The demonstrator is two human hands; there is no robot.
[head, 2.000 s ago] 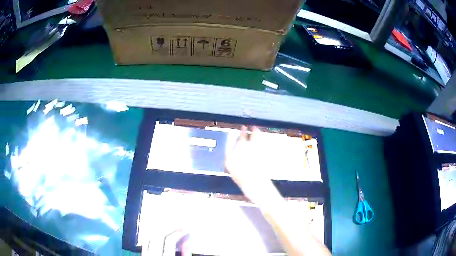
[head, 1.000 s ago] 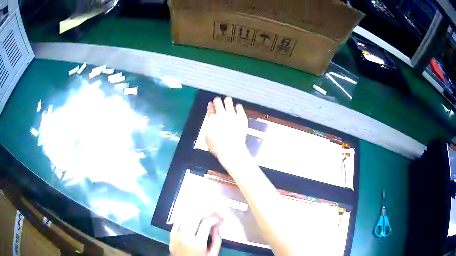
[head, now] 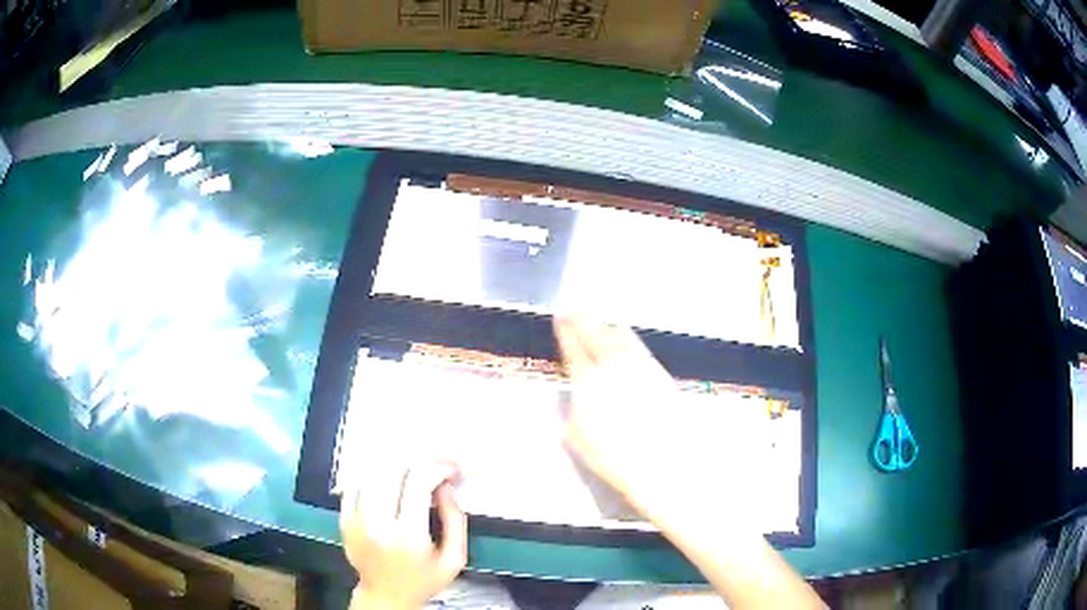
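Note:
A black foam tray (head: 320,393) lies in front of me with two bright panels in its recesses. The far panel (head: 668,280) has a copper-brown strip on its far edge, a small white label and orange ribbon at its right end. The near panel (head: 727,465) is washed out by glare. My right hand (head: 614,399) lies over the middle of the near panel, fingertips at the tray's middle bar; glare hides whether it holds anything. My left hand (head: 403,530) is at the near panel's lower left corner, thumb apart from the fingers, nothing visible in it.
Turquoise-handled scissors (head: 892,441) lie right of the tray. Black stacked trays (head: 1013,381) stand at the far right. Glaring clear film (head: 143,322) and white scraps (head: 185,161) lie left. A pale ridged band (head: 477,117) crosses behind, with a carton (head: 513,26) beyond.
My right hand has moved from the far panel's left end down and right to the near panel. My left hand stays at the near panel's lower left. The camera view has shifted.

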